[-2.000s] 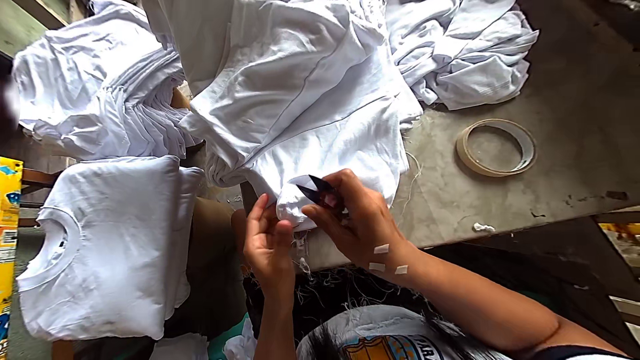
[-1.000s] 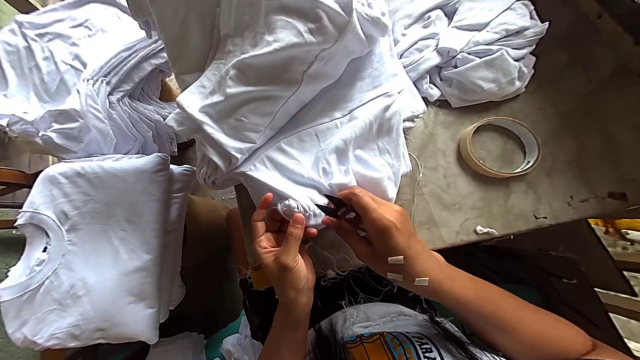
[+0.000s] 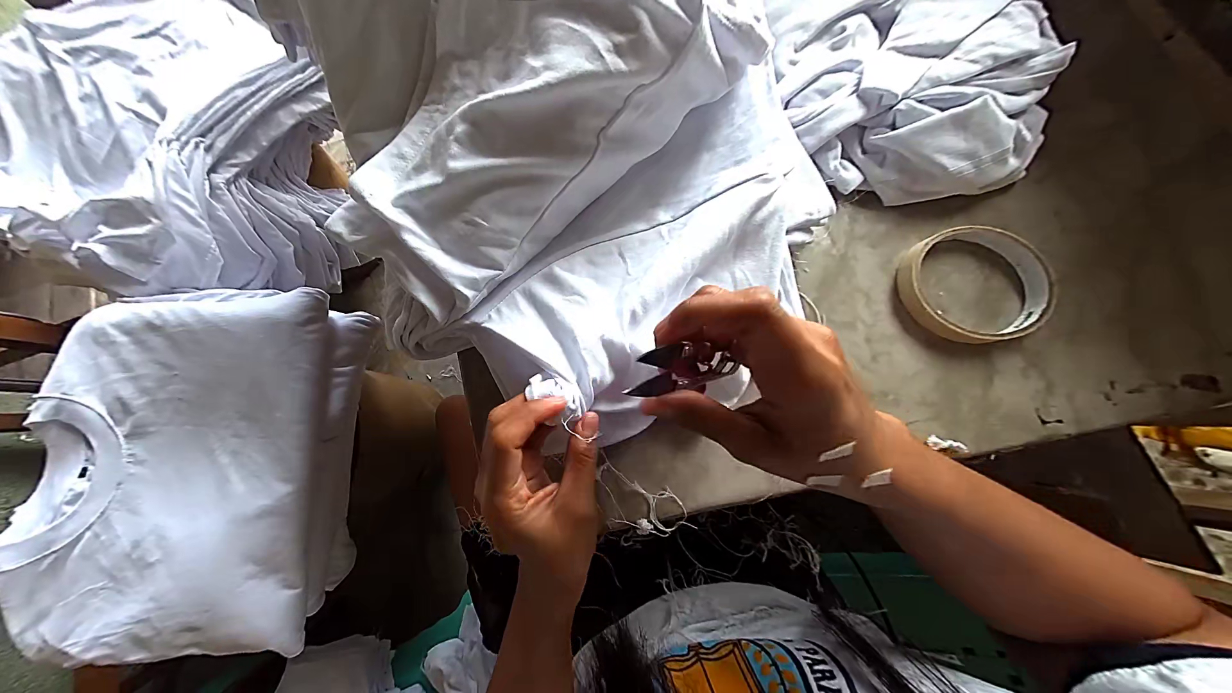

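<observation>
White knit fabric, seemingly a shirt (image 3: 674, 241), lies heaped over the table's near edge in front of me. My left hand (image 3: 539, 472) pinches a bunched edge of it between thumb and fingers, with loose thread at the fingertips. Just right of that, my right hand (image 3: 760, 375) holds small thread snips (image 3: 679, 371), their dark blades apart and pointing left toward the pinched edge without touching it. Small pale strips stick to my right wrist.
A roll of tape (image 3: 977, 285) lies on the grey table (image 3: 1107, 356) at right. Crumpled white fabric (image 3: 924, 96) is behind it. To the left are folded white shirts (image 3: 192, 462) and a layered white pile (image 3: 164, 164). Thread scraps (image 3: 654, 510) hang along the near edge.
The snips have moved right, away from my left hand, and their blades have parted since a second ago. My left hand still pinches the fabric edge.
</observation>
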